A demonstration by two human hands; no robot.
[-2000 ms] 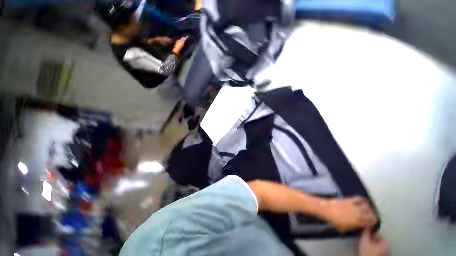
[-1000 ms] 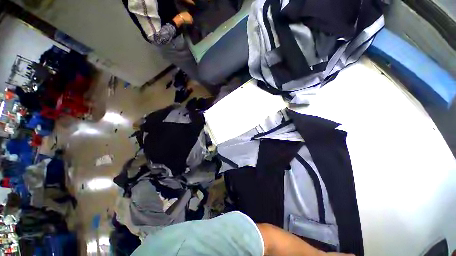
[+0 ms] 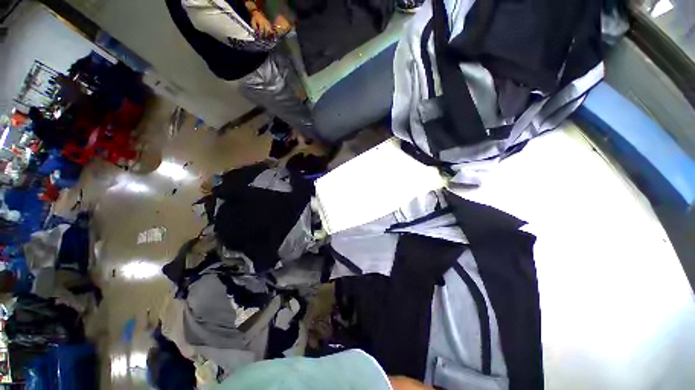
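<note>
A black garment (image 3: 512,305) with light grey interfacing lies wrong side up on the white ironing table cover (image 3: 610,251). Its long black front edge runs toward the lower rim of the picture. A narrow black strip curves over the grey area. A grey pocket piece (image 3: 469,376) shows at the bottom. A pale green sleeve (image 3: 305,375) and a small bit of bare arm cross the bottom edge beside the garment. Both my hands are out of the picture, below its edge, so what they hold is hidden.
A heap of black and grey garments (image 3: 526,68) lies at the table's far end. A blue padded bar (image 3: 644,145) is at the right. Cloth piles (image 3: 228,305) lie on the floor at left. A person (image 3: 251,46) stands at a green-edged board (image 3: 350,57).
One hand worked at the garment's lower front edge, with part of another beside it; both are now out of view. The camera view has shifted and turned. The garment appears farther down in the picture.
</note>
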